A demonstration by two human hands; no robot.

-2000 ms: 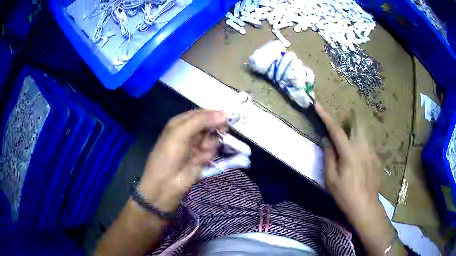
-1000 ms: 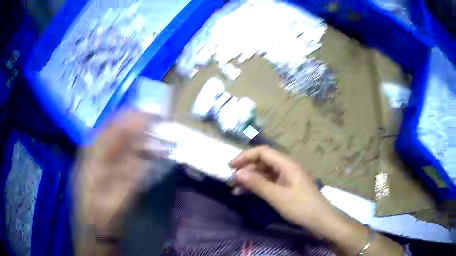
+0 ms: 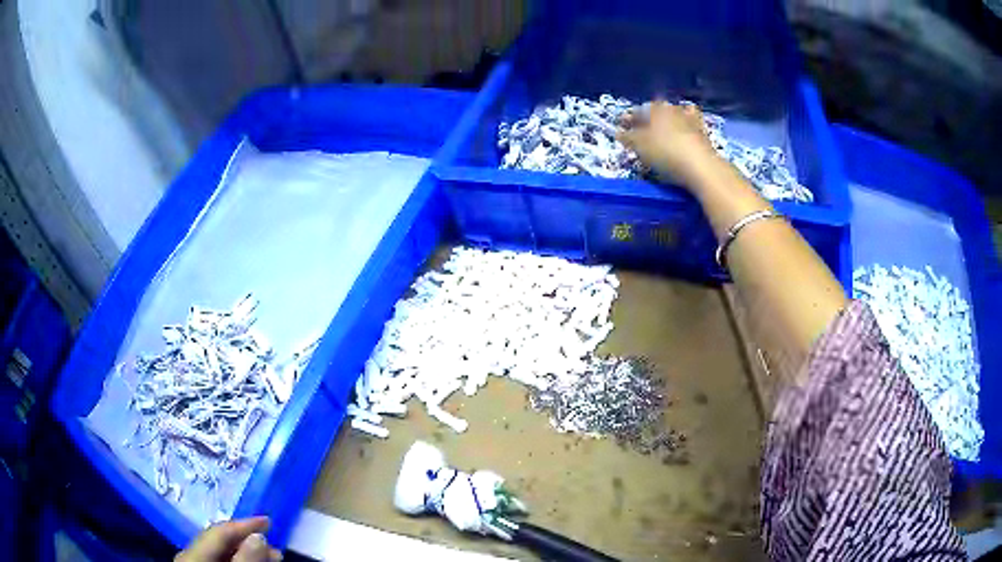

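My right hand (image 3: 668,141) reaches into the far blue tray (image 3: 527,198), its fingers down among white corded pieces (image 3: 571,132); whether it holds one is hidden. My left hand (image 3: 231,542) shows only as fingertips at the bottom edge, cut off by the picture, near the left tray's front corner. The padded hammer (image 3: 456,496), wrapped in white cloth with a black handle, lies on the brown cardboard (image 3: 571,494). White plastic housings (image 3: 494,324) lie in a loose heap behind it, with small grey metal parts (image 3: 610,401) to their right.
A left blue tray (image 3: 379,258) holds tangled white corded pieces on a pale liner. A right blue tray (image 3: 917,176) holds small loose white pieces. The white table edge (image 3: 374,540) runs along the bottom. My patterned right sleeve crosses the cardboard's right side.
The view has lifted and now shows the far tray. My right hand has moved from near the table edge into that tray. My left hand has dropped mostly out of the picture.
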